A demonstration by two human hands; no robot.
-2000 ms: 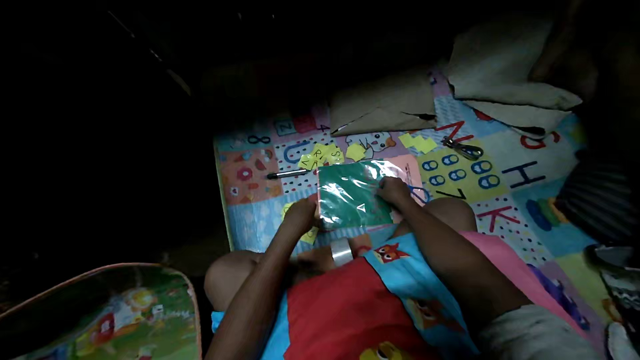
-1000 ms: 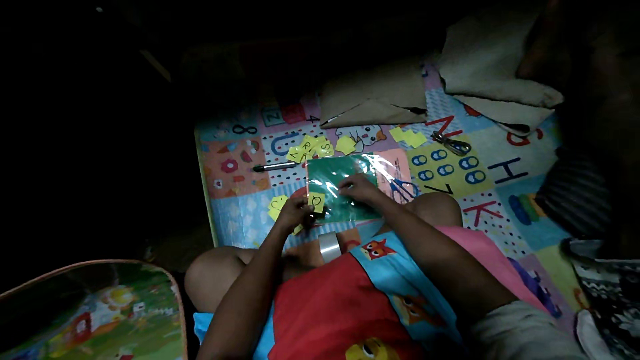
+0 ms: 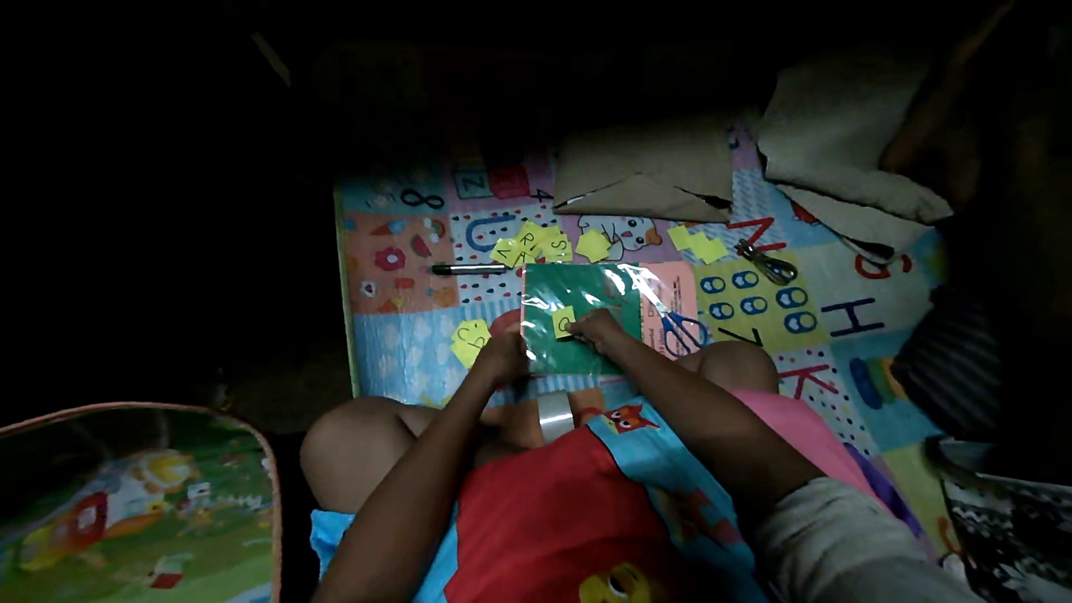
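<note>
In the head view a green sheet in a clear plastic packet (image 3: 544, 289) lies before my lap, my left hand (image 3: 505, 356) gripping its left edge. A small yellow paper square (image 3: 563, 322) bearing a letter is pinched in my right hand (image 3: 593, 325) over the green sheet. Yellow lettered squares (image 3: 471, 342) lie left of the packet; more lettered squares (image 3: 536, 243) lie beyond it. Blue-handled scissors (image 3: 682, 329) rest at the packet's pink right part. A marker pen (image 3: 469, 270) lies at the packet's upper left.
A patterned play mat (image 3: 394, 335) spreads under everything. Brown paper or card pieces (image 3: 645, 167) lie at its far side, with another brown piece (image 3: 837, 126) farther right. A dark metal tool (image 3: 766, 261) lies beside blank yellow squares (image 3: 699, 244). A roll of silver tape (image 3: 554, 416) sits near my lap.
A yellow lettered square that was by my left hand a second ago is now in my right hand, over the green sheet.
</note>
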